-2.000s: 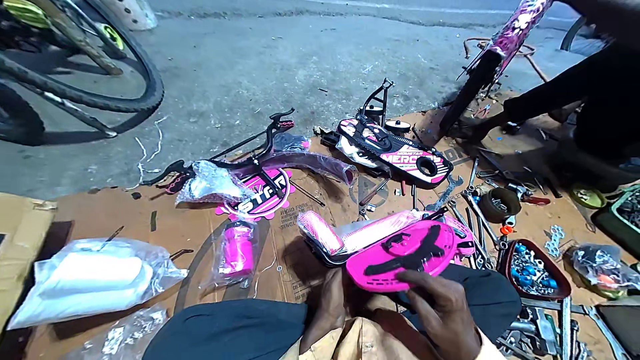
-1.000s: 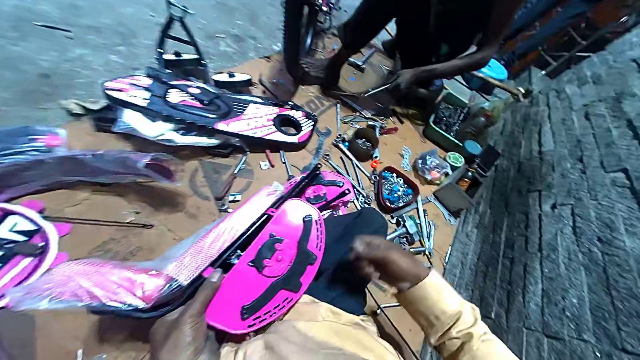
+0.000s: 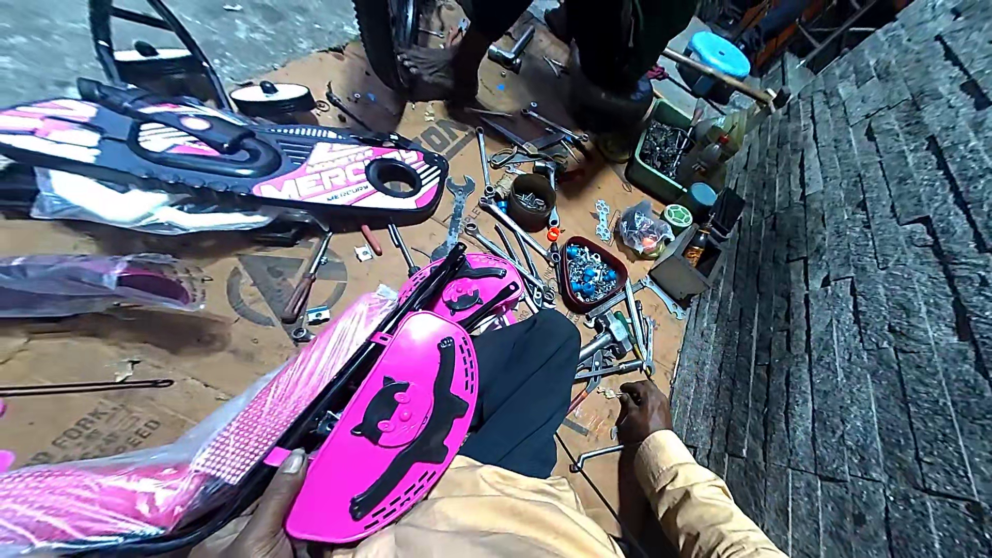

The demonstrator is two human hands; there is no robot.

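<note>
My left hand (image 3: 267,508) grips the lower end of a pink plastic guard panel (image 3: 333,496) with a black cat figure, and the black metal frame beside it. Along that frame lies a pink patterned padded part (image 3: 263,418) in clear plastic wrap. A second pink cat panel (image 3: 484,283) shows at the frame's far end. My right hand (image 3: 643,411) is down at the cardboard on the right, just below pliers and other tools, its fingers bent at a small light-coloured piece (image 3: 610,393). Whether it grips that piece is unclear. An L-shaped metal rod (image 3: 597,457) lies nearby.
Spanners (image 3: 456,213), a hammer (image 3: 612,333) and a red tray of bolts (image 3: 564,287) lie ahead. A green bin (image 3: 647,182) stands farther back. A pink and black chain guard (image 3: 310,182) lies left. A stone wall (image 3: 837,310) borders the right. Another person's foot (image 3: 434,70) is beside a tyre.
My right hand has left the pink panel, where it was two seconds ago, and moved down to the tools on the right. The left hand stays on the panel. The view has swung right.
</note>
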